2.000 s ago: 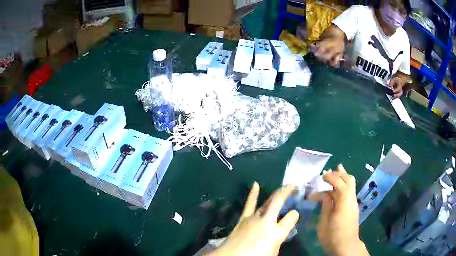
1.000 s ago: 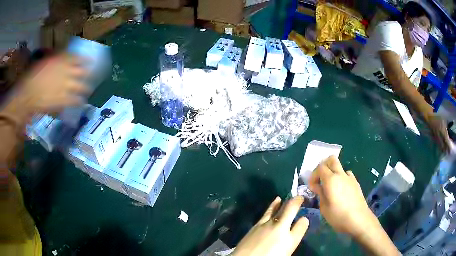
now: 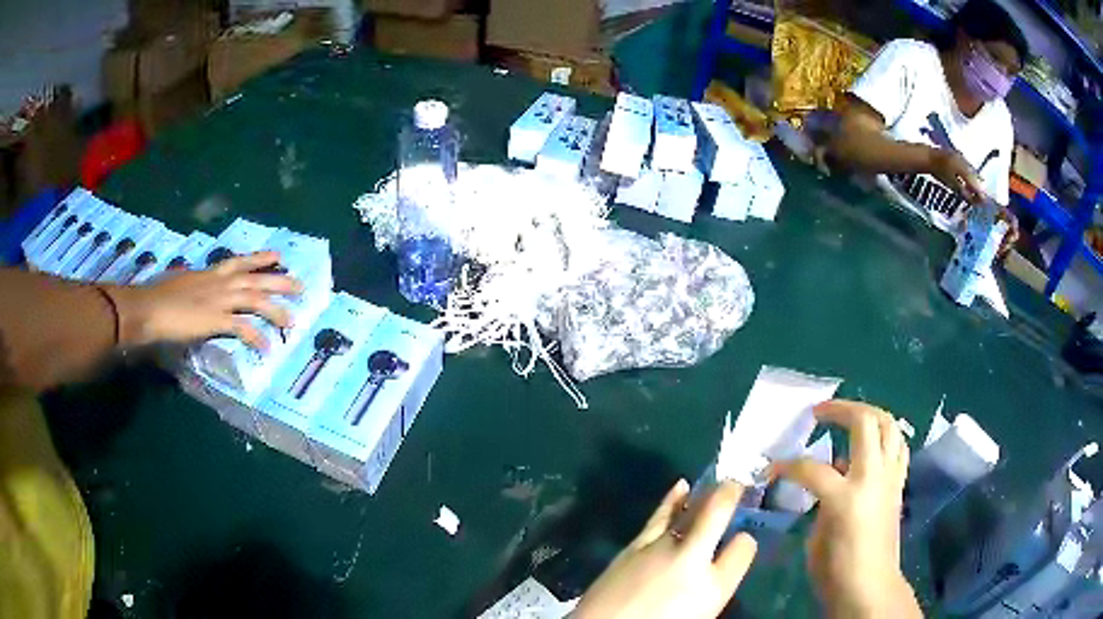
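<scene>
An open light-blue retail box (image 3: 762,518) stands upright in front of me, its white flap (image 3: 780,417) raised. My left hand (image 3: 680,554) holds the box at its near left side, fingers on the rim. My right hand (image 3: 856,490) is at the right of the mouth, its fingertips pinching a white flap or paper there; which one I cannot tell. The inside of the box is mostly hidden by my fingers. White printed paper (image 3: 529,601) lies at the near table edge, partly cut off.
Closed boxes (image 3: 369,385) stand at left, with another person's hand (image 3: 224,302) on them. A bottle (image 3: 427,206), white cords (image 3: 508,230) and a speckled bag (image 3: 659,302) lie mid-table. More boxes (image 3: 659,139) stand beyond. An open box (image 3: 956,453) is at right. A masked person (image 3: 937,121) holds a box.
The other person's hand at left has come down onto the boxes. My right fingers have moved from over the box mouth to its right side. The person across now holds a box.
</scene>
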